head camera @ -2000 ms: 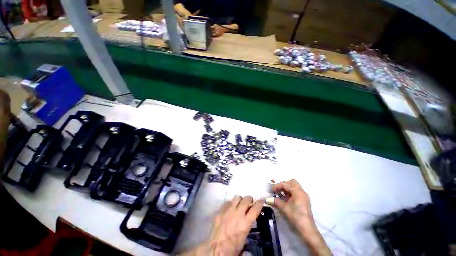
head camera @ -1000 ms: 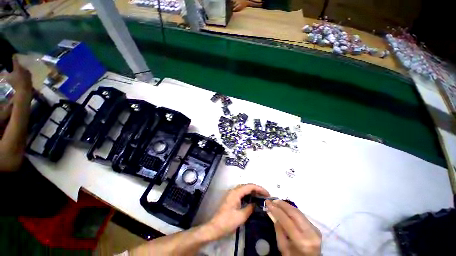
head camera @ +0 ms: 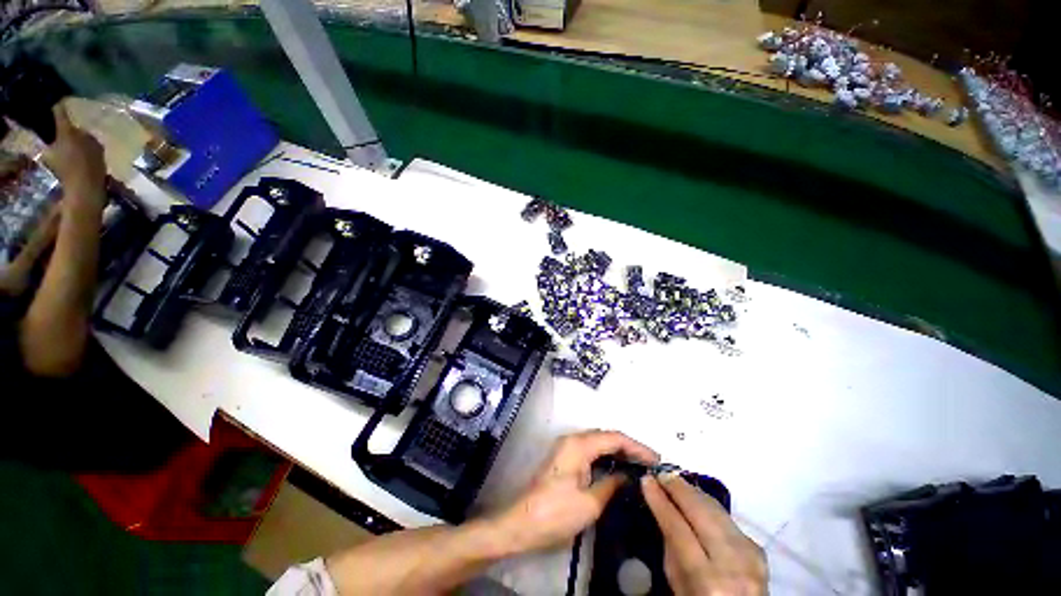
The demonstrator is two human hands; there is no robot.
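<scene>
A black plastic housing (head camera: pixel 628 541) lies at the bottom centre, its lower end cut off by the frame edge. My left hand (head camera: pixel 570 495) holds its upper left edge, thumb and fingers at the top end. My right hand (head camera: pixel 704 541) is on the top right of the same housing, fingertips pressed at its upper edge. A small part at the fingertips is mostly hidden and cannot be made out. A loose pile of small circuit boards (head camera: pixel 628 305) lies on the white table beyond my hands.
Several black housings (head camera: pixel 460 402) lie in a row at left. More black housings (head camera: pixel 972 541) are at lower right. A blue box (head camera: pixel 209 134), a metal upright (head camera: pixel 326 82) and the green conveyor (head camera: pixel 582 128) stand beyond. Another person's arm (head camera: pixel 70 245) is at far left.
The view has shifted to the right and down. Since the earliest frame my right fingers have moved from beside the housing onto its top end, and my left hand has gone to its left edge.
</scene>
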